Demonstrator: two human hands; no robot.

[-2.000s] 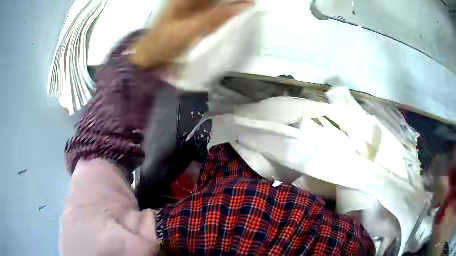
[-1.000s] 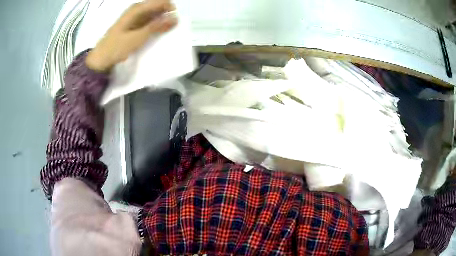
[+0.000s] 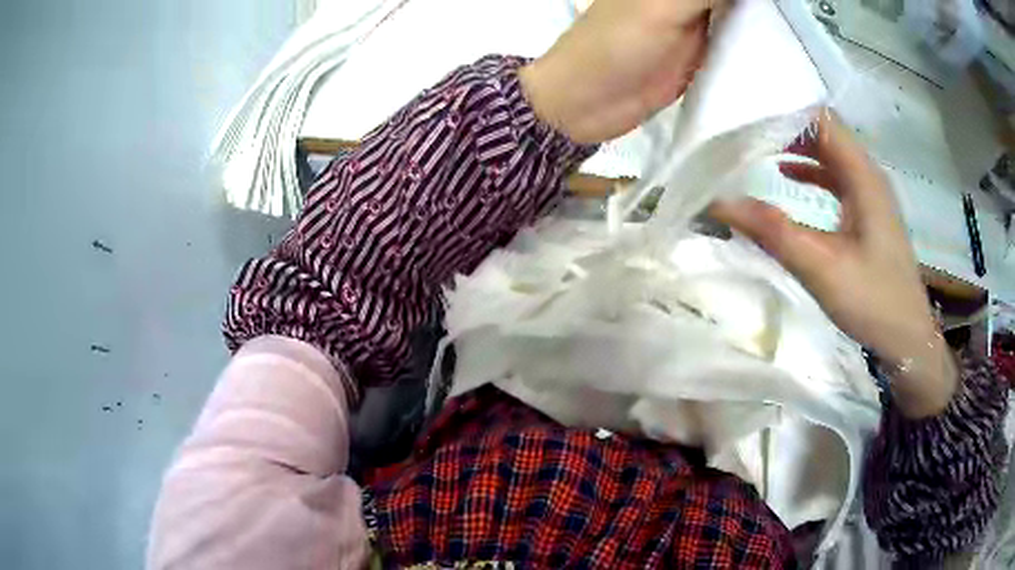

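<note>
A white fabric piece [image 3: 746, 84] is held up over the machine table's front edge, with strips hanging from it to the heap below. My left hand [image 3: 626, 69] grips its upper left side; my fingertips are partly hidden at the top edge of the picture. My right hand [image 3: 851, 234] is at the right of the piece, fingers spread and slightly blurred; the raised fingers are by its frayed lower edge. Whether they touch it I cannot tell. A heap of white sewn strips [image 3: 668, 345] lies over the lap below my hands.
A fanned stack of white pieces [image 3: 267, 134] lies at the upper left, beside a grey-blue surface [image 3: 111, 334]. The white table [image 3: 924, 145] with its brown edge runs behind my hands. Blurred machine parts show at the upper right. A checked apron [image 3: 557, 490] covers the lap.
My left hand has moved right with white fabric. My right hand has come up from the lower right edge to the fabric. The strips are drawn up towards my hands.
</note>
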